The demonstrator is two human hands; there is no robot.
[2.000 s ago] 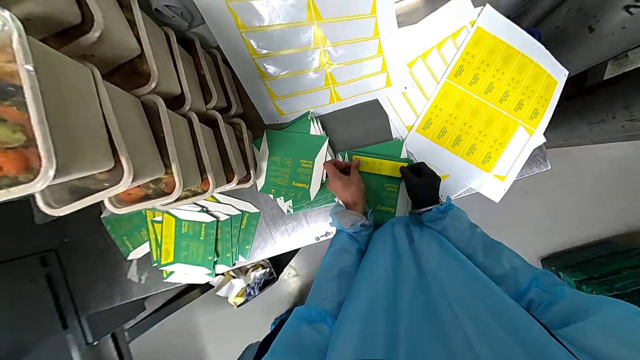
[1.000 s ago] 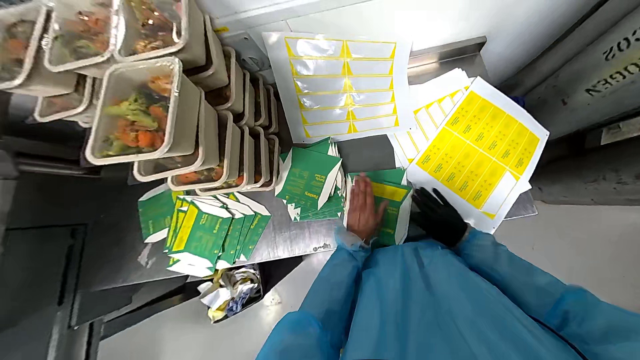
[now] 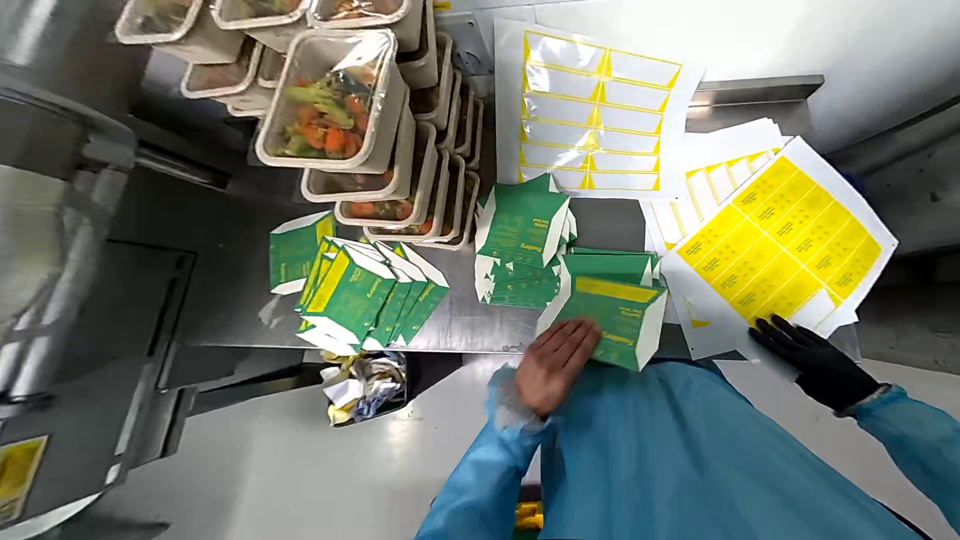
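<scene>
My left hand (image 3: 559, 364), bare, touches the lower left edge of a green cardboard sleeve (image 3: 615, 319) that bears a yellow label strip (image 3: 616, 289) along its top. My right hand (image 3: 817, 364), in a black glove, rests with fingers spread on the lower edge of a sheet of yellow labels (image 3: 780, 236). A stack of green cardboard sleeves (image 3: 521, 225) lies left of the labelled one. Farther left is a fanned pile of sleeves (image 3: 356, 292), some with yellow strips.
Stacked film-sealed food trays (image 3: 375, 142) with vegetables stand at the back left. A backing sheet with few labels (image 3: 510, 112) lies against the wall. Below the front edge of the steel table (image 3: 465, 330) is a bin of crumpled waste (image 3: 367, 386).
My right hand has moved right, from beside the labelled sleeve onto the label sheet. My left hand has shifted from the yellow strip to the sleeve's lower left edge.
</scene>
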